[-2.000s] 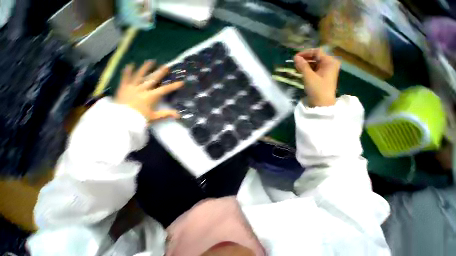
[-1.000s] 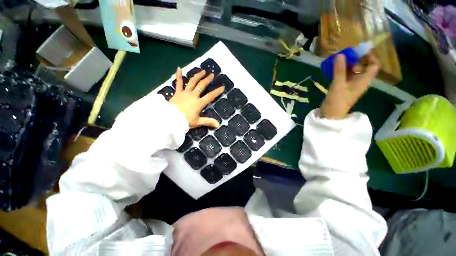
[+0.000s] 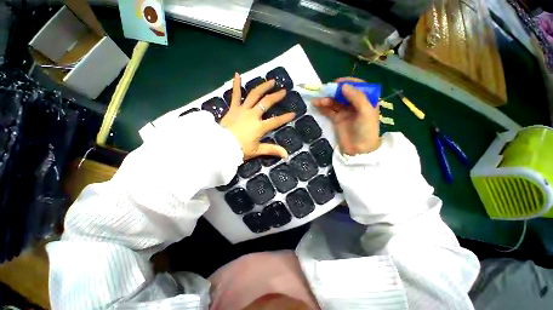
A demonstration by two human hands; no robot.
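Note:
A white backing board lies tilted on the green mat, with rows of black plastic pieces on it. My left hand is spread flat over the upper left pieces, fingers apart, hiding some of them. My right hand holds a blue glue bottle at the board's upper right edge. Its pale nozzle points left, close to the top right pieces. I cannot tell if the nozzle touches anything.
Right of the board are pale yellow strips, a yellow-handled tool, blue-handled cutters and a lime green fan. A wooden block stands behind. At left are an open carton, a yellow strip and black wrapped trays.
My right hand took up the blue bottle and has now brought it left to the board, nozzle turned left. My left hand moved onto the pieces and stays spread there. The view has shifted.

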